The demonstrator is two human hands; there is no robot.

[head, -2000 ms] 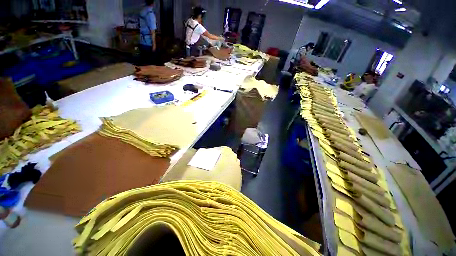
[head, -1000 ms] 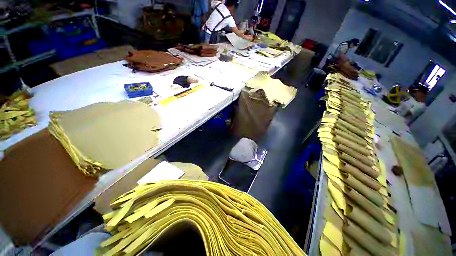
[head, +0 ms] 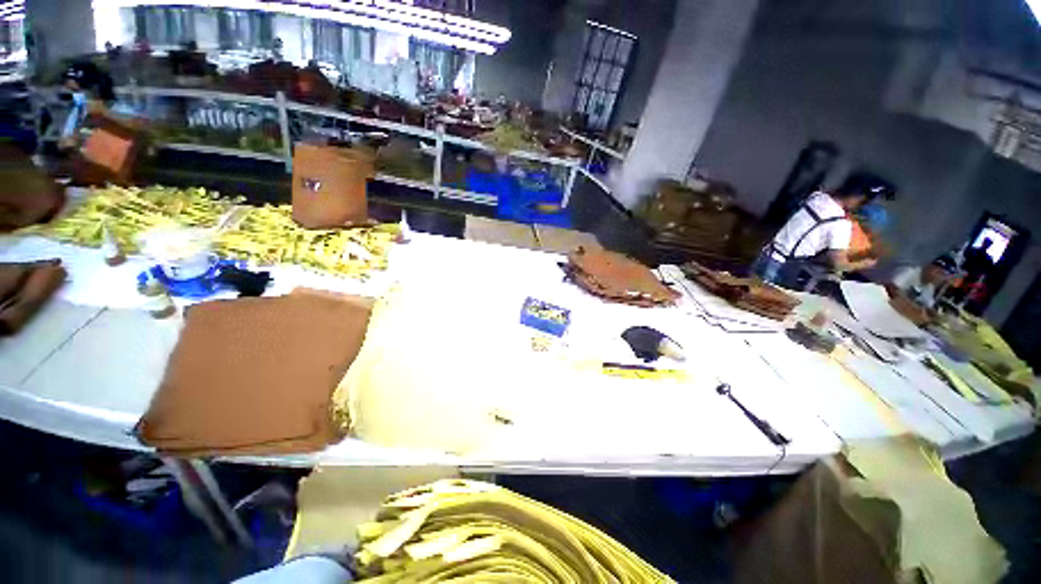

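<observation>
A thick panel bundle (head: 502, 536) with wavy yellow layers is bent over at the bottom centre, close to the camera. A pale blue sleeve-like shape (head: 299, 569) touches its left side at the bottom edge. Neither of my hands shows; what holds the bundle is hidden or below the picture. Ahead on the white table, a stack of brown panels (head: 257, 371) lies flat, with a pale yellow panel stack (head: 417, 382) against its right side.
The long white table (head: 639, 439) crosses in front, with a blue box (head: 546, 316), a dark long-handled tool (head: 751, 413) and yellow strips (head: 308, 242). A pale sheet (head: 925, 502) drapes at the lower right. A person in a white top (head: 813, 234) works at the far right.
The view has swung left to face the table across its width. The bundle now sits lower in the picture, and the right-hand table row and aisle have left the view.
</observation>
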